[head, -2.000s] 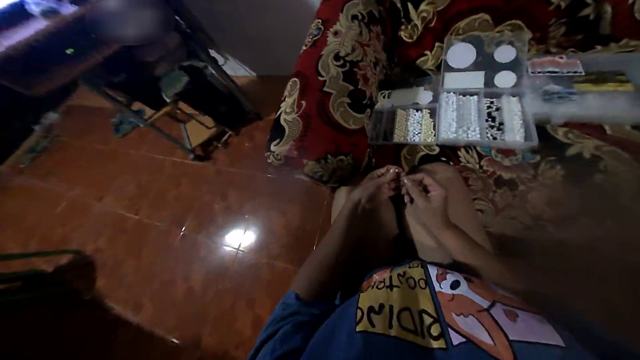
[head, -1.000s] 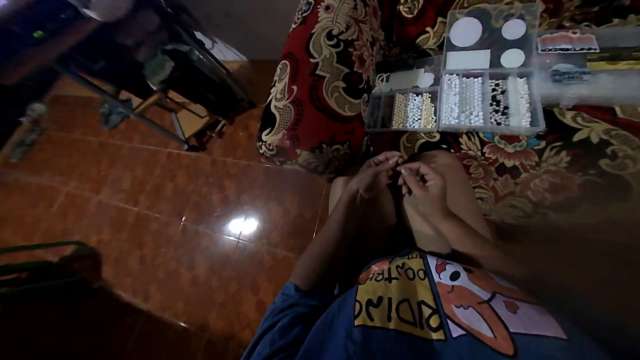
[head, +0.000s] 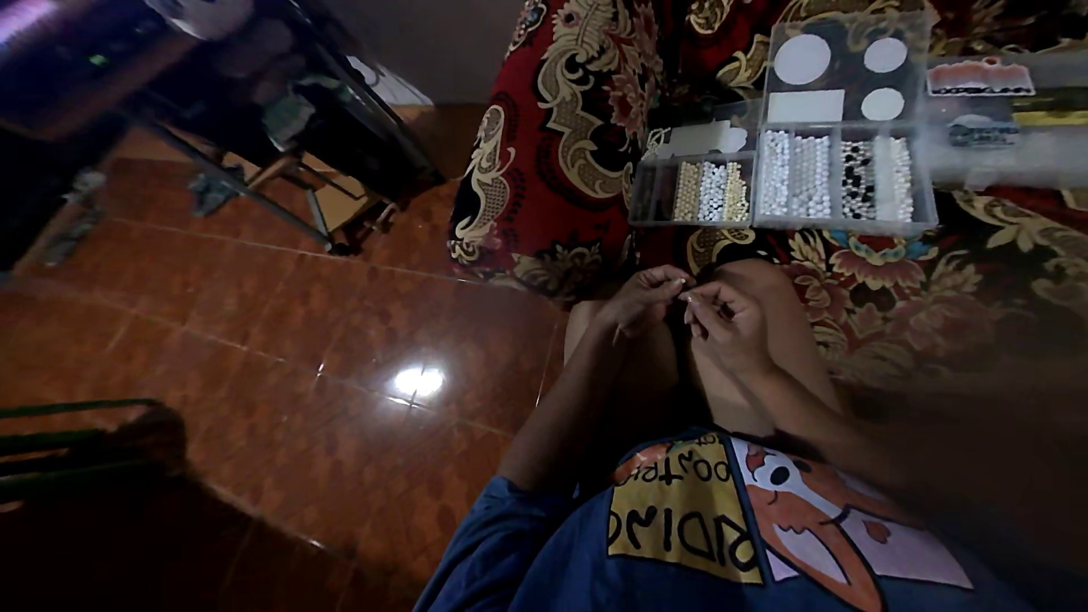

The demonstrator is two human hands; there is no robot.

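Observation:
Above my thighs, my left hand (head: 646,299) and my right hand (head: 727,323) meet almost fingertip to fingertip. Thumb and fingers are pinched on each; a tiny pale thing seems to be between them, too small to name. Beyond the hands, on the patterned seat, lies a clear plastic bead case (head: 933,212) with its lid up. White beads (head: 812,177) and black-and-white beads (head: 858,178) fill its compartments. A smaller clear case (head: 642,191) beside it on the left holds gold-coloured beads (head: 687,191) and white ones.
A red floral sofa cover (head: 586,127) lies under the cases. Clear packaging (head: 1054,157) is at the right. On the left, a metal-framed stand (head: 255,191) rises from the red tiled floor (head: 280,340), and green bars (head: 76,438) show at the left edge.

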